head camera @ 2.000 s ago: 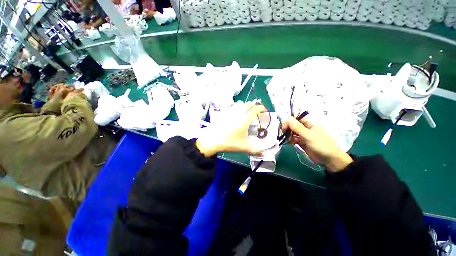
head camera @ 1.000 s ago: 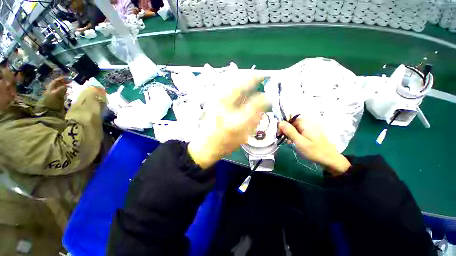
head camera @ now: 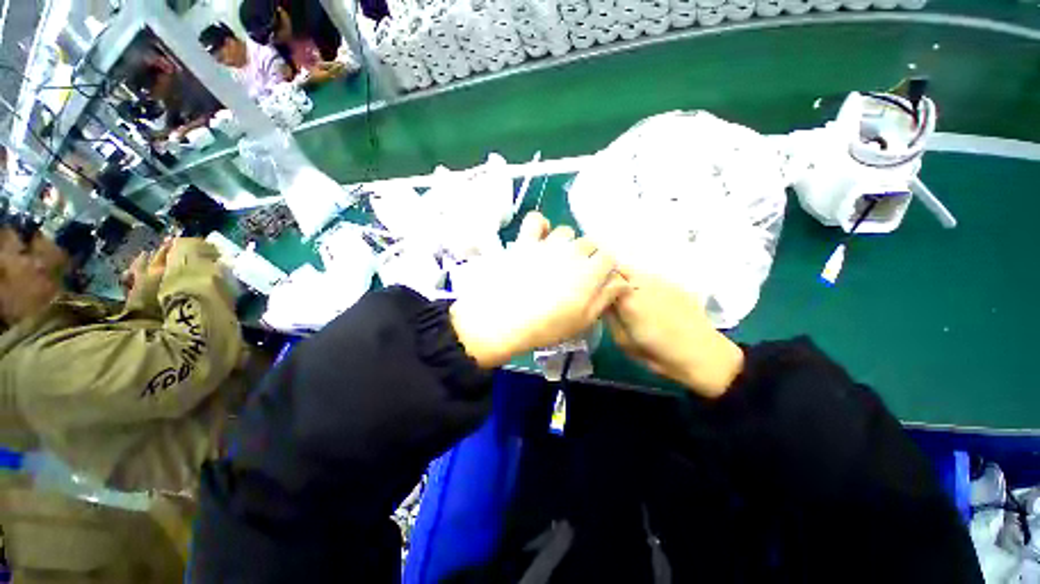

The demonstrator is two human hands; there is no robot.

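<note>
A white camera body [head camera: 567, 362] is at the bench edge in front of me, mostly hidden under my hands. A short dark cable with a white-and-blue tip [head camera: 558, 412] hangs below it. My left hand [head camera: 542, 299] lies over the top of the body. My right hand [head camera: 667, 324] meets it from the right, fingers touching the left hand's fingers. The leads and what the fingertips pinch are hidden.
A clear bag of white parts [head camera: 684, 205] lies behind my hands. A wired camera unit [head camera: 850, 171] stands at right. White housing parts [head camera: 439, 217] are heaped left. Blue bins [head camera: 462, 496] are below the bench edge. A person in a tan jacket [head camera: 126, 376] works at left.
My left hand has come down from its raised, spread position onto the camera body and meets my right hand. The leads are now covered. The whole view has shifted, with the bench tilting.
</note>
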